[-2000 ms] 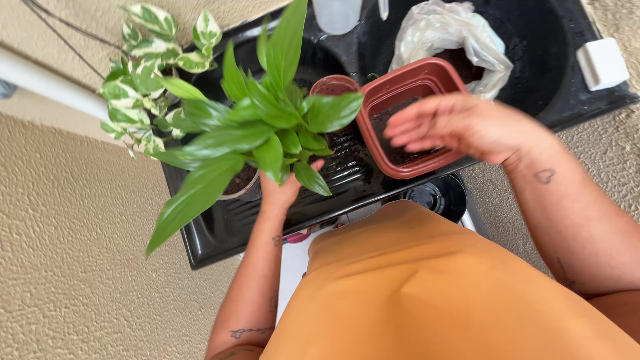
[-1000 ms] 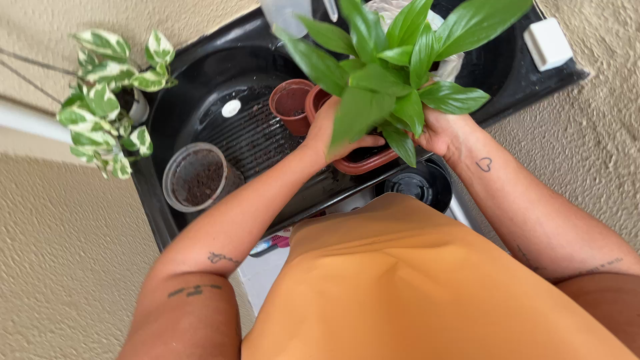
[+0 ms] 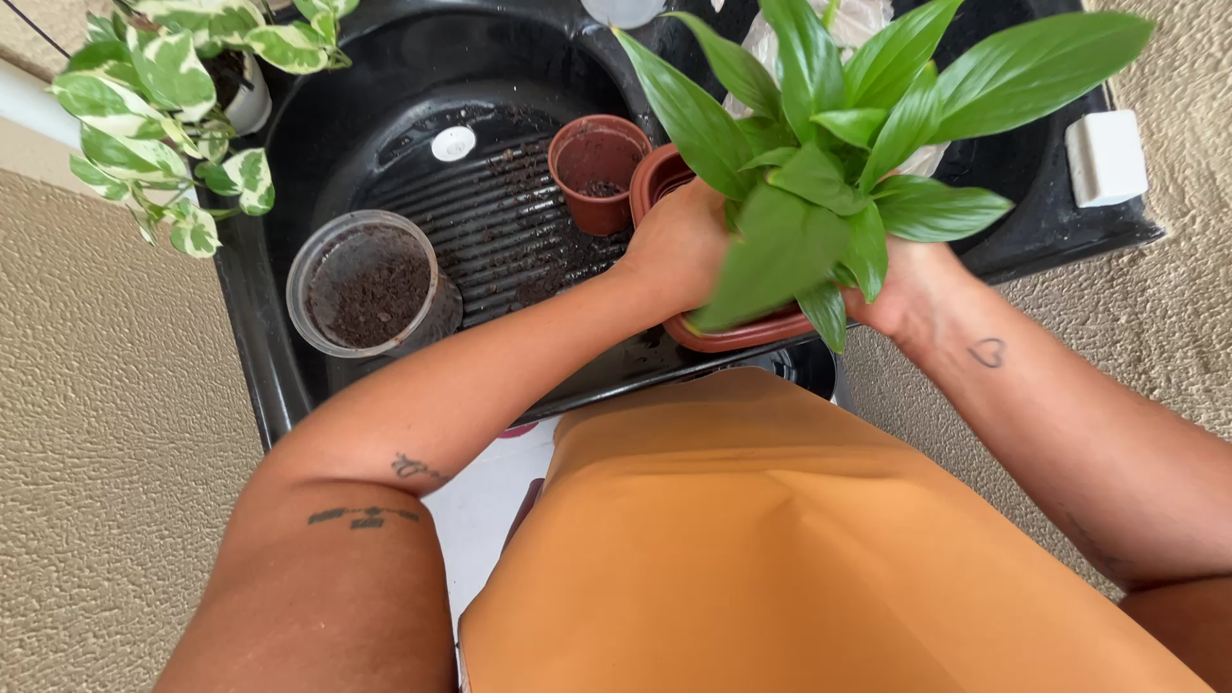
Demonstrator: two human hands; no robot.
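A broad-leaved green plant point(image 3: 818, 183), which looks like a peace lily, stands over a reddish-brown plastic planter point(image 3: 746, 337). My left hand point(image 3: 681, 245) is at the left side of its base, and my right hand point(image 3: 900, 284) is at the right side. Leaves cover most of the fingers and the roots, so the exact grip is partly hidden. Just left of the planter stands a small brown plastic pot point(image 3: 599, 173) with a little soil inside. Farther left, a clear plastic container point(image 3: 371, 289) holds dark soil.
All this stands on a black sink unit with a ribbed drainboard point(image 3: 481, 207) strewn with soil. A variegated pothos point(image 3: 159, 96) hangs at the upper left. Behind the plant lies a clear plastic bag point(image 3: 871, 24). A white block-shaped object point(image 3: 1107, 159) sits at the right corner, by the textured wall.
Two seconds ago the plant was left of the planter in my left hand, with my right hand apart over the planter. Now the plant is over the planter, with both hands at its base.
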